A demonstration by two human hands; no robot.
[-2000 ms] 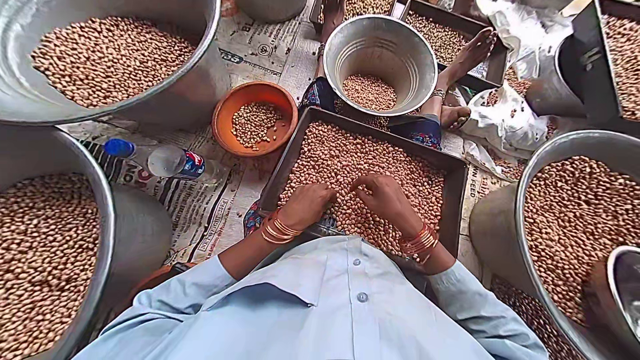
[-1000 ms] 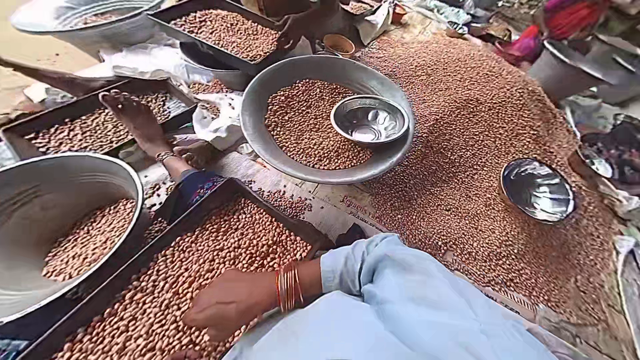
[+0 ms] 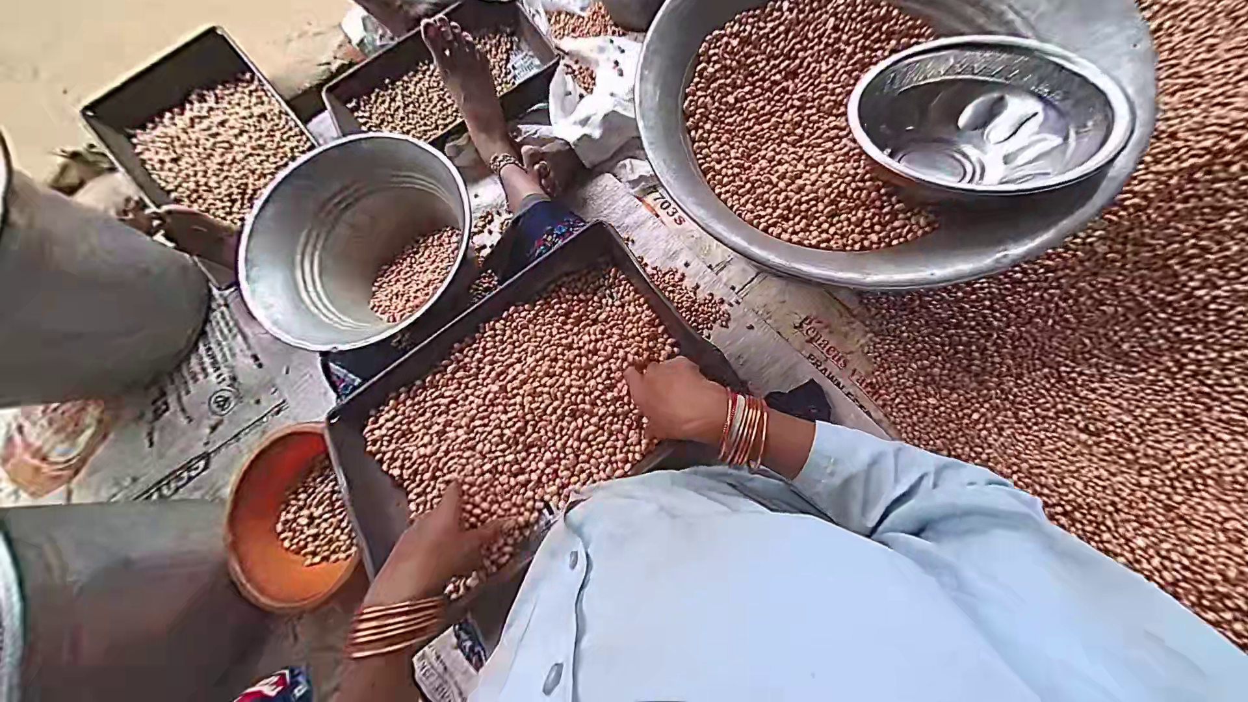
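A dark metal tray (image 3: pixel 707 341) full of reddish-brown nuts or seeds (image 3: pixel 526 390) lies tilted in the view before me. At its near left corner, my left hand (image 3: pixel 439 546) touches the nuts, thumb and fingers apart, bangles on the wrist. My right hand (image 3: pixel 678 398) rests on the nuts by the right side, fingers curled; whether anything is between its fingertips cannot be told. An aluminium pot (image 3: pixel 322 253) with some nuts stands just beyond the tray. To the left of the tray an orange bowl (image 3: pixel 258 517) holds paler nuts.
A wide metal basin (image 3: pixel 673 146) at upper right holds nuts and a steel bowl (image 3: pixel 985 127). A large heap of nuts (image 3: pixel 1053 419) spreads on the right. Two more trays (image 3: pixel 107 117) (image 3: pixel 336 107) and another person's foot (image 3: pixel 468 78) are beyond. Large metal vessels (image 3: pixel 88 283) (image 3: pixel 127 595) stand left.
The view has swung right, then partly back left. My hands were close together over the tray two seconds ago; now they are apart, at its left and right sides.
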